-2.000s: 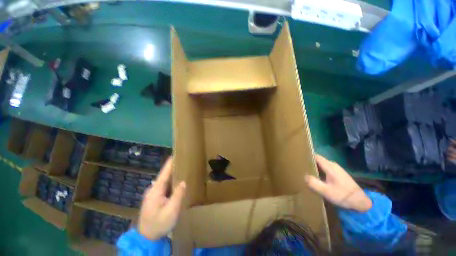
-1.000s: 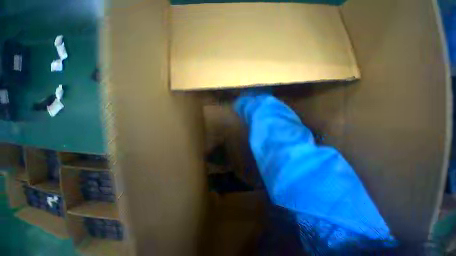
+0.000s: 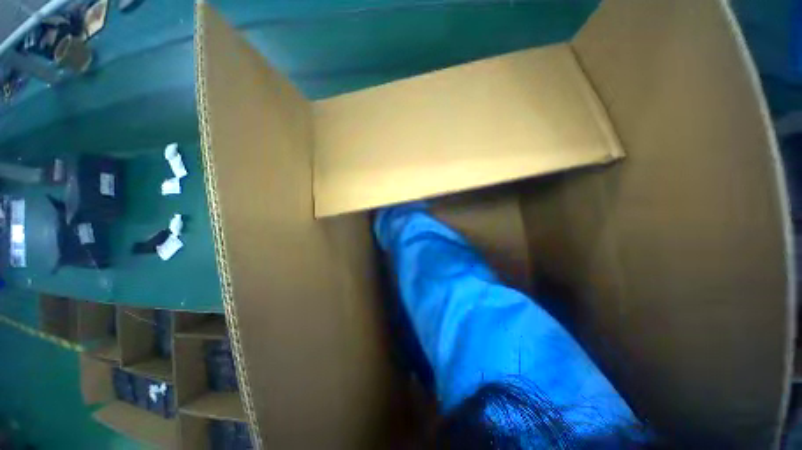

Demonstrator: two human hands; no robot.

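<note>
A large brown open carton [image 3: 290, 290] fills the middle and right of the view, its mouth towards me. Its far flap [image 3: 457, 132] leans inward. One arm in a blue sleeve reaches from the lower right down into the carton; it appears to be my right arm. The hand at its end is hidden behind the far flap and inside the box. My left hand is not in view. The black item seen earlier in the carton is hidden now.
On the green bench [image 3: 132, 123] at left lie black bundles [image 3: 92, 189] with white labels and white paper slips [image 3: 174, 167]. Cartons [image 3: 141, 426] with dark packets stand at the lower left. Dark hair covers part of the bottom edge.
Both hands were on the carton's sides at first; then the blue-sleeved arm went inside. The carton now looks much nearer and larger. Since one second ago the sleeve has shifted left and the view has tilted.
</note>
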